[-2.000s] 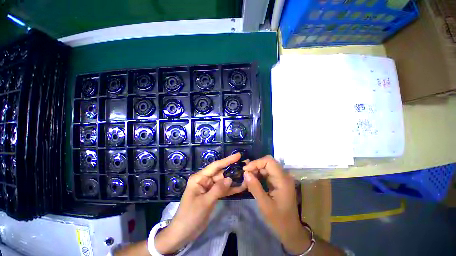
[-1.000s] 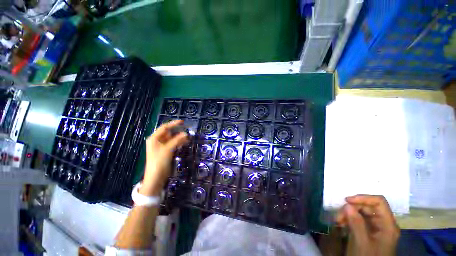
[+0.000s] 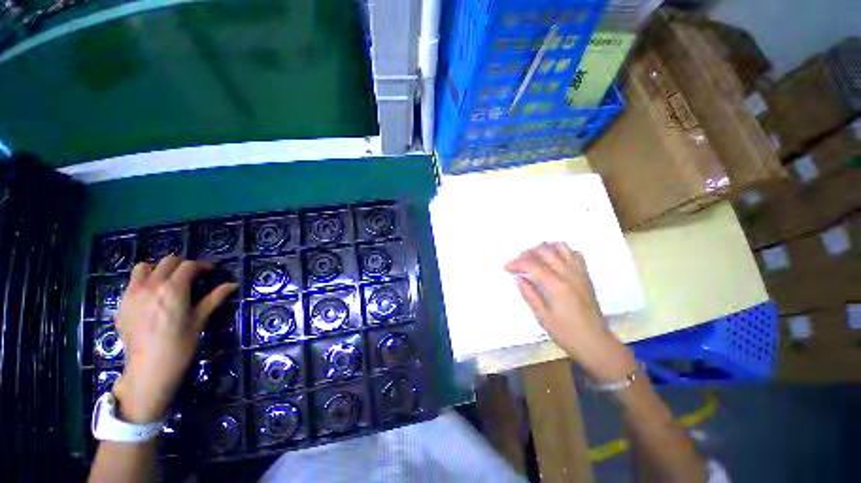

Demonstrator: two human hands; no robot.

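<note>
The black blister tray point(image 3: 415, 321) lies before me with round black parts point(image 3: 330, 312) in its pockets. My left hand point(image 3: 162, 325) is over the tray's left side, thumb and fingertips bent down around a dark pocket in the second row. Whether they grip a part is not clear. My right hand point(image 3: 559, 294) rests over the white sheets point(image 3: 481, 245), fingers bent and fingertips low at the paper. No thin piece can be made out in its fingers.
Stacked blister trays point(image 3: 33, 311) stand at the left edge. A blue file basket point(image 3: 519, 85) stands behind the sheets, with a cardboard box point(image 3: 661, 141) to its right. A blue perforated plastic item point(image 3: 746, 340) is below the yellow side table point(image 3: 694, 269).
The round part held in both hands two seconds ago is no longer between them. My left hand went to the tray's left side, my right hand onto the white sheets. The view has shifted right.
</note>
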